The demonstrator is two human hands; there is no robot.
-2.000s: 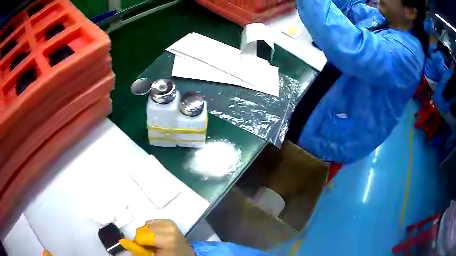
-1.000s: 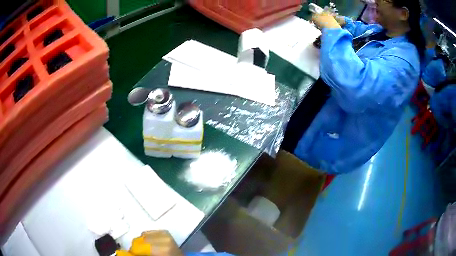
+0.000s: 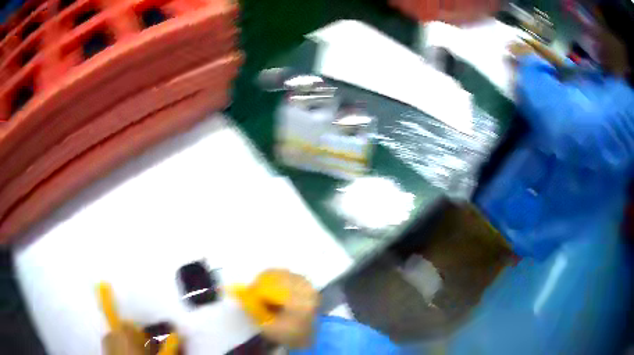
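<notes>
The frame is blurred. A black smartwatch body (image 3: 198,283) lies on the white mat (image 3: 153,201), a light streak on its face. My right hand (image 3: 281,305), with yellow-orange finger cots, is just right of it, fingertips near its edge; whether they hold something thin cannot be told. My left hand (image 3: 135,340) is cut off by the bottom edge. One finger in a yellow cot points up, and a second dark watch body (image 3: 160,331) sits between its fingers, seemingly gripped.
Stacked orange-red foam trays (image 3: 132,104) stand at left. Solvent bottles (image 3: 323,139), a bright white patch (image 3: 375,202), white sheets (image 3: 389,66) and a clear plastic bag (image 3: 438,149) are beyond the mat. An open cardboard box (image 3: 375,298) is below the bench edge. A blue-smocked person (image 3: 556,159) is at right.
The view has swung, so bench things appear farther right. My left hand has come into view with a second watch. My right hand is now apart from the first watch, and the loose white pieces no longer show.
</notes>
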